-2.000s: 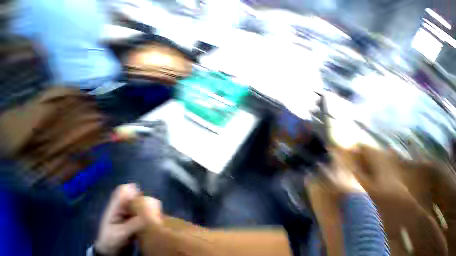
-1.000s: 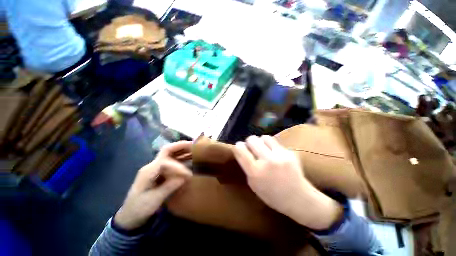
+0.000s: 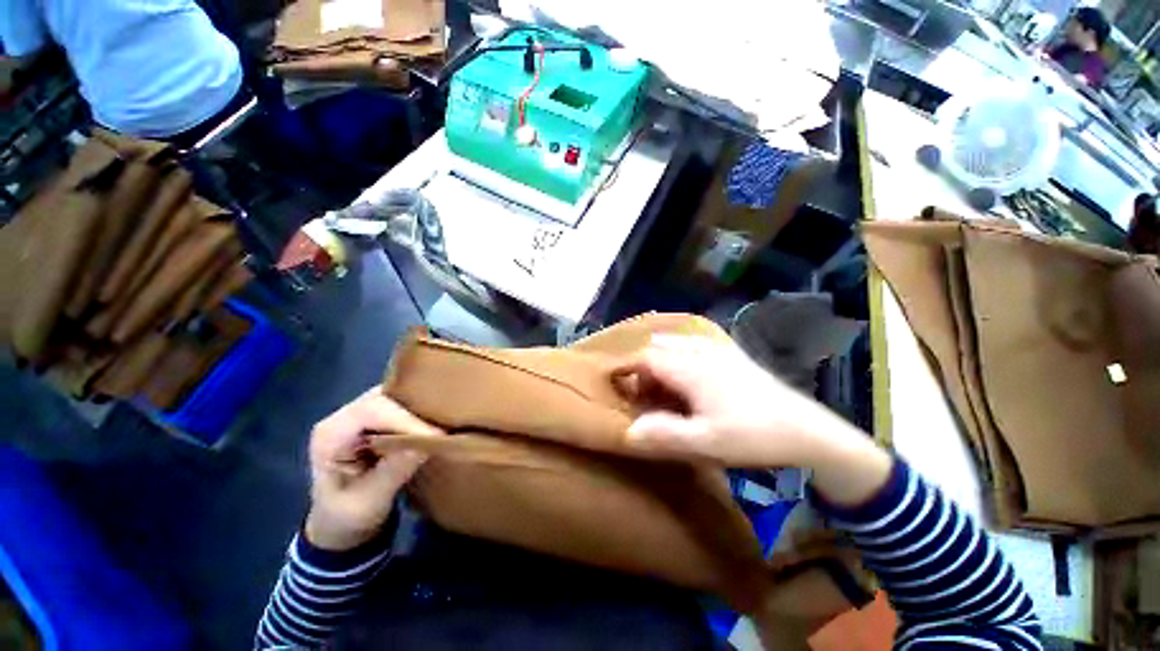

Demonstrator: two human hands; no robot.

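A brown bag body (image 3: 573, 496) lies over my dark lap at the lower middle, with its long narrow folded gusset (image 3: 490, 390) facing up. My left hand (image 3: 360, 464) pinches the left end of the bag's edge between thumb and fingers. My right hand (image 3: 712, 404) grips the upper edge near the middle, fingers curled into a fold; its fingertips are partly hidden by the leather. Both sleeves are striped.
A green box machine (image 3: 547, 117) stands on a white bench (image 3: 592, 261) ahead. Brown panels (image 3: 1062, 369) lie on the yellow-edged table (image 3: 935, 426) at right. A brown stack (image 3: 121, 261) and blue bin (image 3: 235, 388) are at left. A person in light blue (image 3: 146, 64) sits upper left.
The bag now lies wider across my lap with the gusset showing. My right hand has moved right along it, and my left hand has closed on its left end. The view has shifted and sharpened.
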